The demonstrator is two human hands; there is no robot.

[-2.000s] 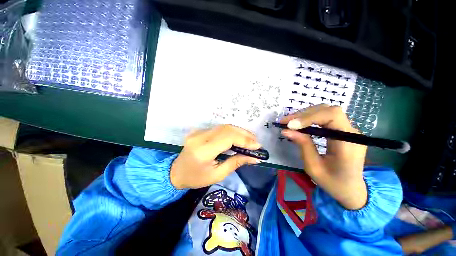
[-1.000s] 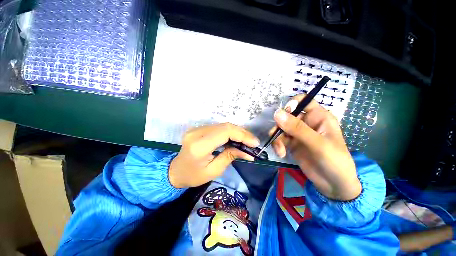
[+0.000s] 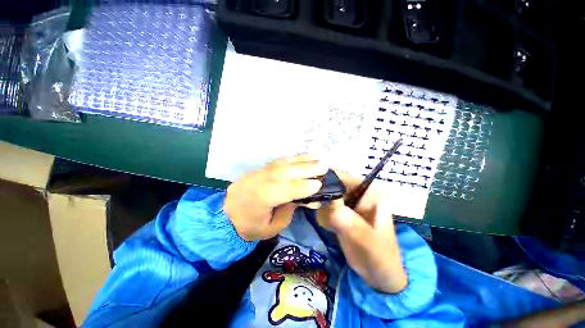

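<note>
A small glossy black housing [image 3: 329, 186] is held over the front edge of the white paper [image 3: 256, 115], its flat side showing. My left hand [image 3: 272, 195] grips it between fingers and thumb. My right hand [image 3: 365, 234] is beside it, its fingertips at the housing's lower right edge, partly hidden. A thin black pen-like tool [image 3: 380, 168] lies in my right hand, one end pointing up and right over the sheet. Small black parts [image 3: 404, 138] sit in rows on the pale sheet. Tiny silvery specks [image 3: 333, 128] are scattered on the paper.
A black tray [image 3: 378, 48] with deep pockets holding shiny black pieces spans the far edge. Clear bluish blister trays [image 3: 141, 64] and a plastic bag [image 3: 51, 83] are at left. A clear blister sheet [image 3: 463, 150] is at right. An open cardboard box [image 3: 80, 243] is lower left.
The housing has turned from edge-on to showing its flat side. My right hand has moved left against it, and the tool now points away from it. The view has shifted slightly.
</note>
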